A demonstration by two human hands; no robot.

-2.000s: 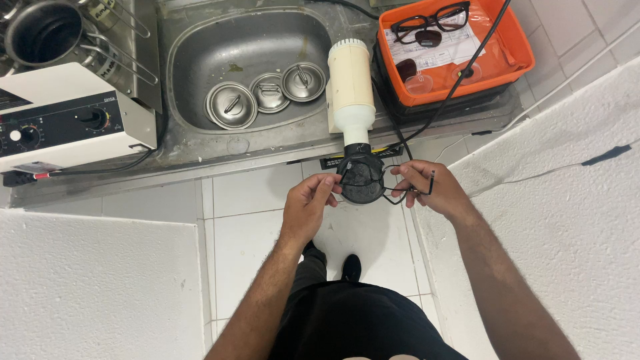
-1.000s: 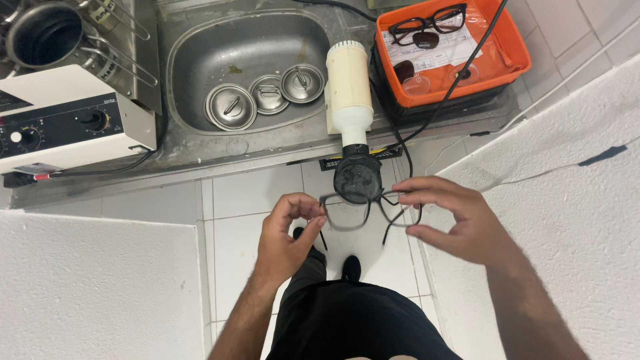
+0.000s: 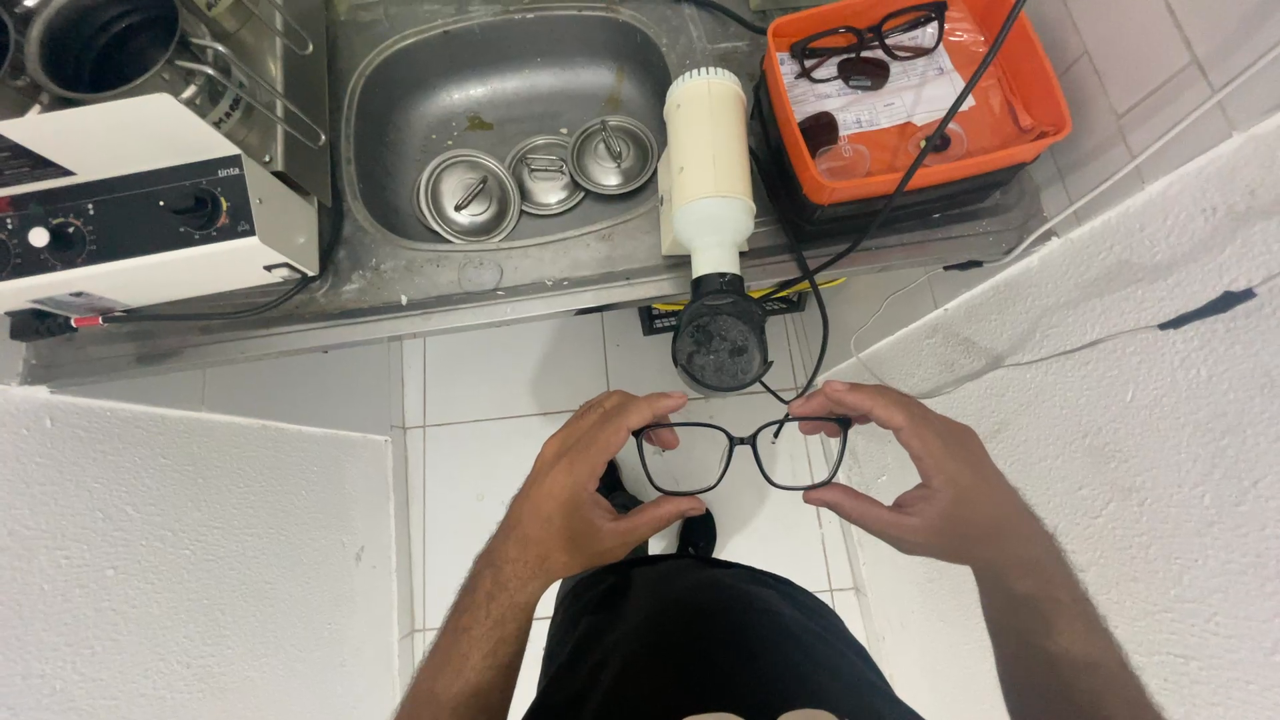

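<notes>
Black-framed eyeglasses (image 3: 741, 440) are held level between my two hands, their lenses facing me. My left hand (image 3: 600, 480) grips the left rim between thumb and fingers. On the other side, my right hand (image 3: 910, 465) has its fingers at the top corner of the right rim and its thumb below. Just above the glasses, the round black nozzle (image 3: 720, 345) of a cream-coloured frame heater (image 3: 708, 150) sticks out past the counter edge. The folded-back temples are mostly hidden.
Three steel lids (image 3: 470, 195) lie in the metal sink (image 3: 400, 100). An orange tray (image 3: 940, 175) holds dark-framed glasses (image 3: 868, 42), loose lenses and papers. A white control unit (image 3: 150, 200) and steel pots (image 3: 105, 45) stand left. Black cables cross near the heater; white walls (image 3: 190, 540) flank me.
The glasses have moved from right under the heater nozzle down toward me and are now held front-on. Both hands have shifted their hold to the outer rims.
</notes>
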